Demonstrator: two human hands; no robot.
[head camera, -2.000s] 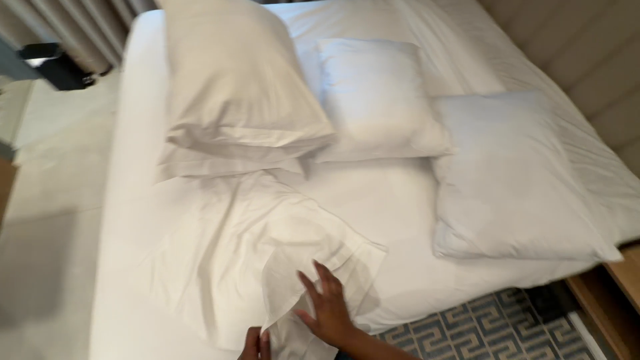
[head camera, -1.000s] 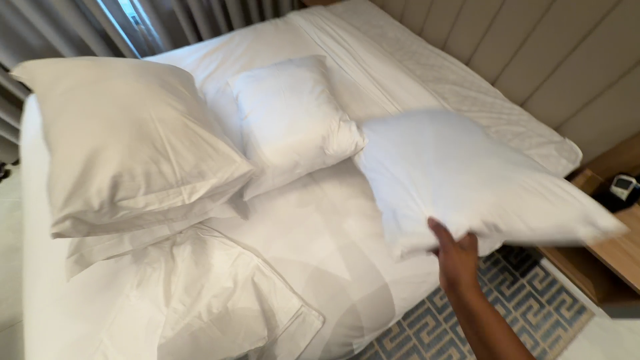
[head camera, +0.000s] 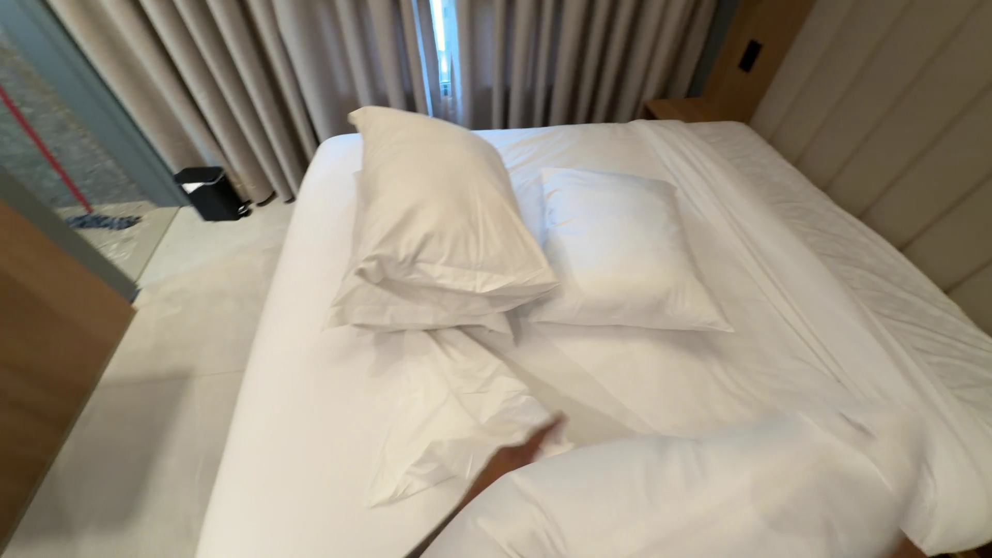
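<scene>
My left hand (head camera: 541, 440), blurred, reaches from the bottom edge to the right edge of a loose, rumpled white pillowcase (head camera: 457, 415); whether its fingers grip the cloth is unclear. In the foreground a white pillow (head camera: 682, 496) is held up and blurred by motion, covering part of my left forearm. At its lower right corner only a sliver of skin from my right hand or wrist (head camera: 908, 547) shows; the fingers are hidden. Farther back, a cased pillow (head camera: 442, 201) rests on another pillow (head camera: 418, 308), beside a separate white pillow (head camera: 620, 248).
The bed (head camera: 279, 403) has a white sheet and a padded headboard (head camera: 883, 124) on the right. Curtains (head camera: 527, 62) hang behind it. A black pedal bin (head camera: 211, 194) stands on the floor at left, near a mop (head camera: 101, 221) and a wooden panel (head camera: 54, 349).
The pillow at the right, gripped by my right hand a second ago, is now in the near foreground. My left hand has come into view by the loose pillowcase. The view has swung left.
</scene>
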